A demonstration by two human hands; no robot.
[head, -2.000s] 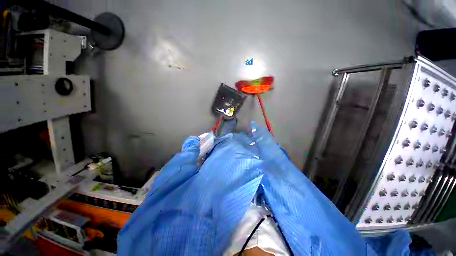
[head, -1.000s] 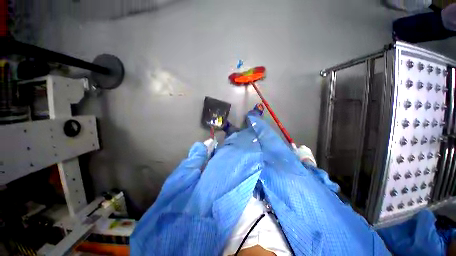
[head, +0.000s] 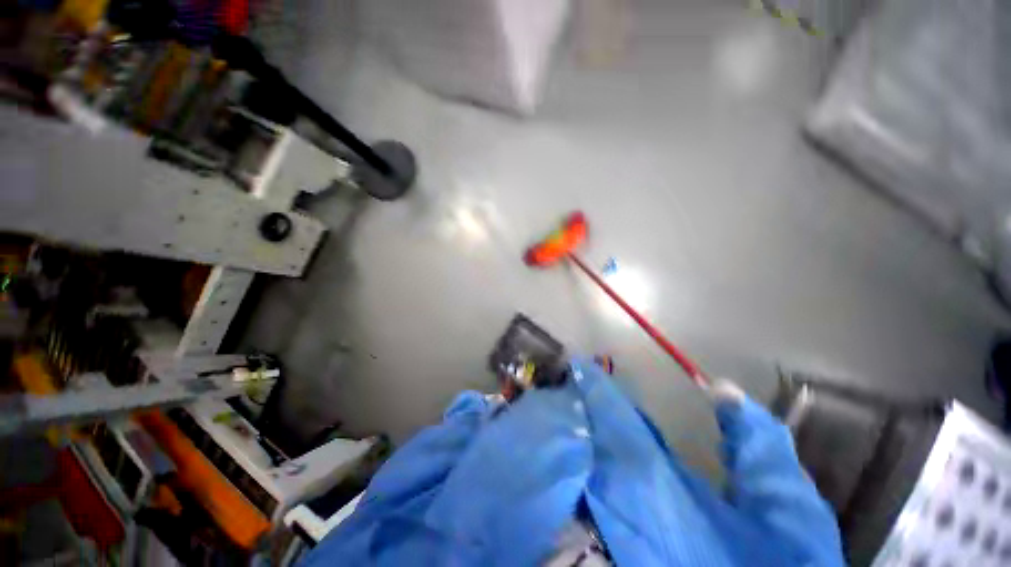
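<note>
The broom's orange-red head (head: 557, 240) rests on the grey floor ahead of me, its thin red handle running down to the right. My right hand (head: 723, 391), in a white glove, is closed on the handle's upper end. The black dustpan (head: 526, 352) is low in front of my smock, with small yellow and white scraps in it. My left hand (head: 493, 401) is blurred and mostly hidden by the blue sleeve, at the dustpan's red handle. A small blue scrap (head: 610, 266) lies on the floor right of the broom head.
A white machine frame (head: 122, 199) stands at left, with a round black base (head: 386, 169) on a pole beside it. A ball transfer table (head: 962, 498) is at lower right. A large pale wrapped block (head: 926, 122) is at upper right. Another pale block (head: 477, 50) is at top.
The view has turned and the surroundings have shifted. The broom head has moved from beside the blue scrap to its left. My right arm reaches further out with the handle.
</note>
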